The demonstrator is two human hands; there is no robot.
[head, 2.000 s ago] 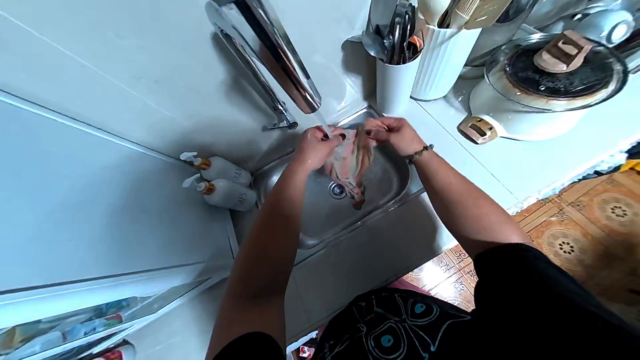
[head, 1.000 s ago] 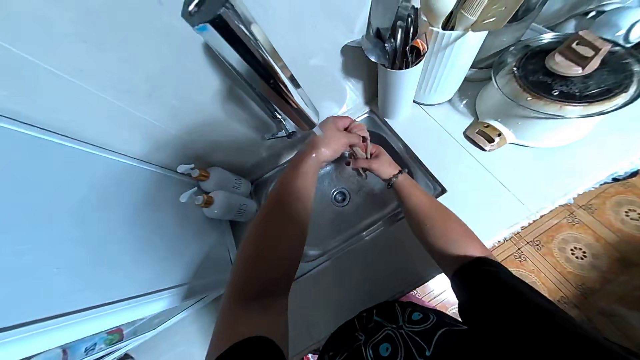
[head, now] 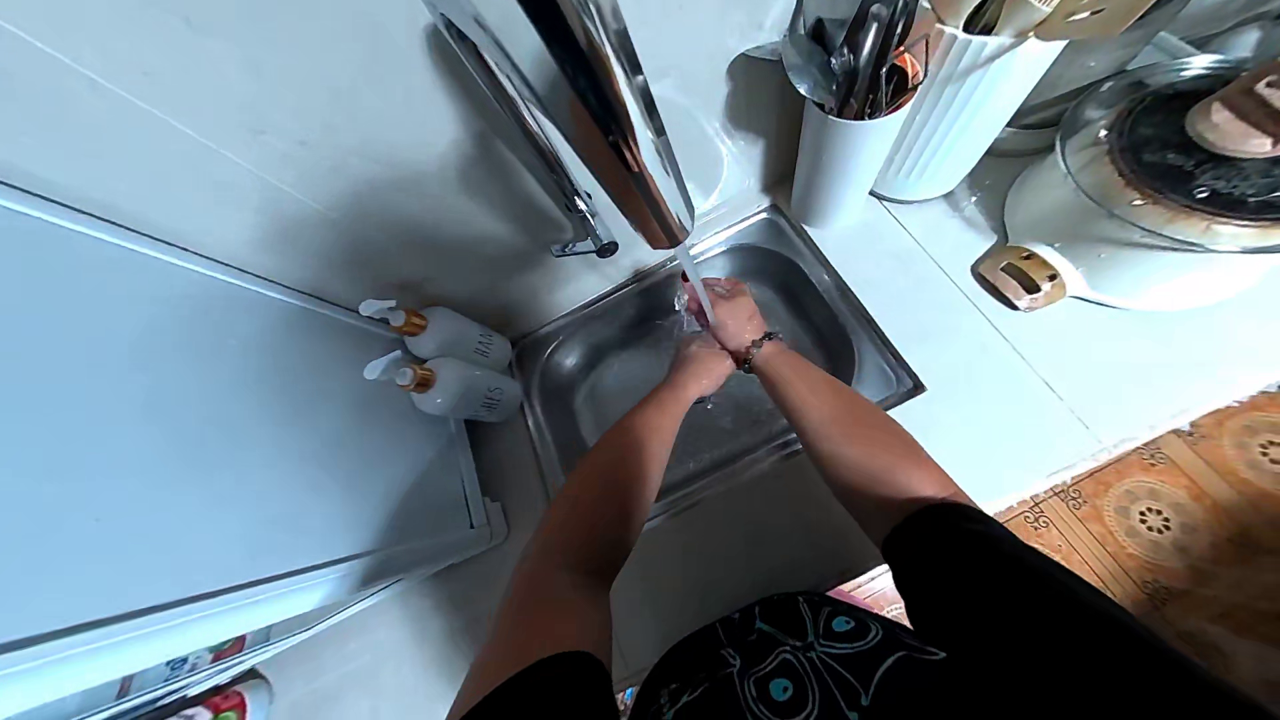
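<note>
Water runs from the chrome faucet onto my hands inside the stainless steel sink. My right hand, with a beaded bracelet at its wrist, is under the stream, fingers pointing toward the wall. Just below it, touching near the wrist, is my left hand, its fingers mostly hidden. Splashing water and the overlap of the hands hide whether either one holds anything.
Two white pump bottles stand left of the sink. At its back right corner are a white utensil holder and a ribbed white container. A white electric pot with glass lid sits further right.
Two seconds ago both hands held a limp, pinkish and brownish wet thing over the sink; it is not visible now. The hands have come together, then shifted under the running water.
</note>
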